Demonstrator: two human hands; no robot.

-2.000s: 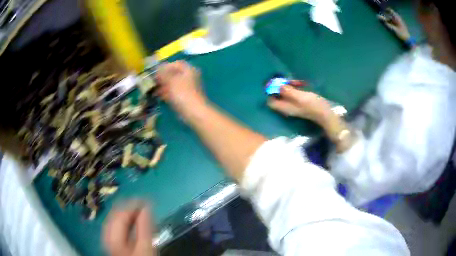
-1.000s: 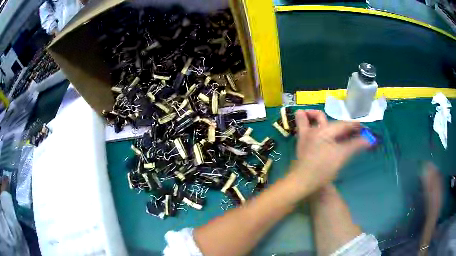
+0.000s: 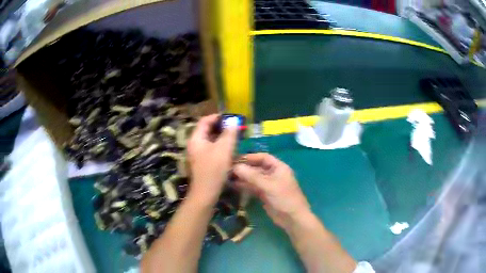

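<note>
My left hand [image 3: 207, 160] holds a small black device [image 3: 233, 122] with a lit blue-white face and a red spot, upright between thumb and fingers. My right hand [image 3: 276, 186] is just right of and below it, fingertips pinched together near the left wrist; blur hides whether they hold anything. Many black binder clips with cream padding [image 3: 152, 184] lie heaped on the green bench [image 3: 335, 197], left of and partly behind my hands. The heap runs back into the open cardboard box [image 3: 45, 106].
A whitish bottle [image 3: 333, 121] stands on a white wipe beyond my hands. A crumpled wipe [image 3: 423, 134] lies farther right. A yellow post [image 3: 236, 58] stands beside the box. White trays [image 3: 40, 213] are at left. Black trays [image 3: 453, 101] are on the conveyor. Blurred white clothing is at right.
Both hands have moved left, from near the bottle to the clip heap, with the device now held up in my left hand. The camera view has shifted and the hands no longer cross.
</note>
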